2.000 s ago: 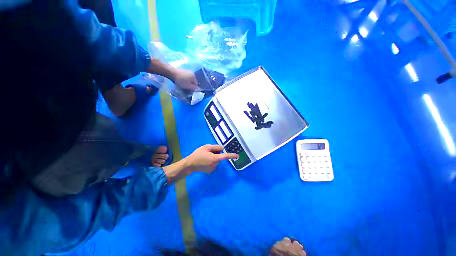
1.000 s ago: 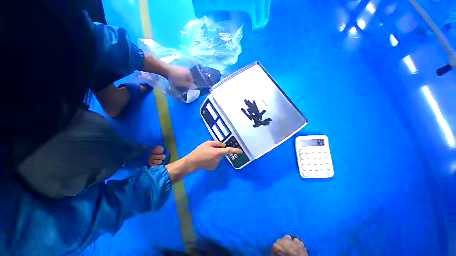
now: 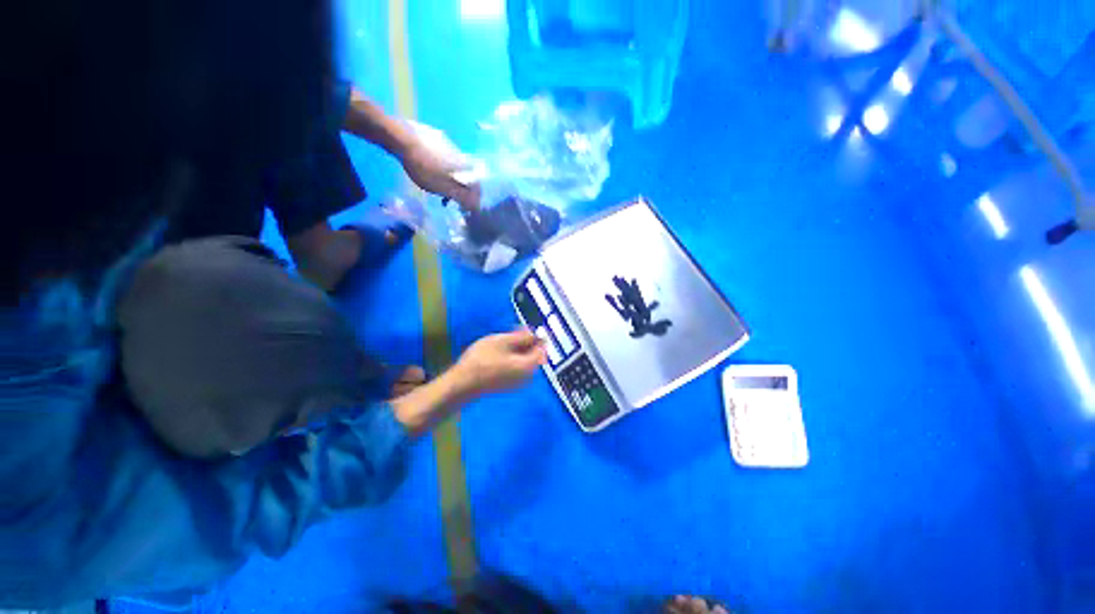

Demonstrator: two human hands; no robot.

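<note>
Neither of my hands is in view. A white counting scale [image 3: 654, 360] with a flat silver pan stands on the blue floor. A small heap of black parts [image 3: 638, 309] lies on the pan. Another person's hand [image 3: 495, 362] is over the scale's display strip. That person's other hand [image 3: 438, 168] is at a crumpled clear bag [image 3: 558, 150]. Dark contents [image 3: 514, 224] and a white slip [image 3: 497, 256] show there; its grip is unclear. A white calculator [image 3: 766, 417] lies right of the scale.
The other person squats at the left, with a grey knee [image 3: 234, 348] and blue sleeve [image 3: 342, 462]. A yellow line [image 3: 447, 480] crosses the floor. A pale blue stool [image 3: 588, 54] is at the top. Part of a foot [image 3: 694, 605] shows at the bottom edge.
The other person's lower hand has moved from the scale's keypad up to its display strip. Their upper hand has shifted at the bag. The view has shifted, so the scale and calculator appear lower.
</note>
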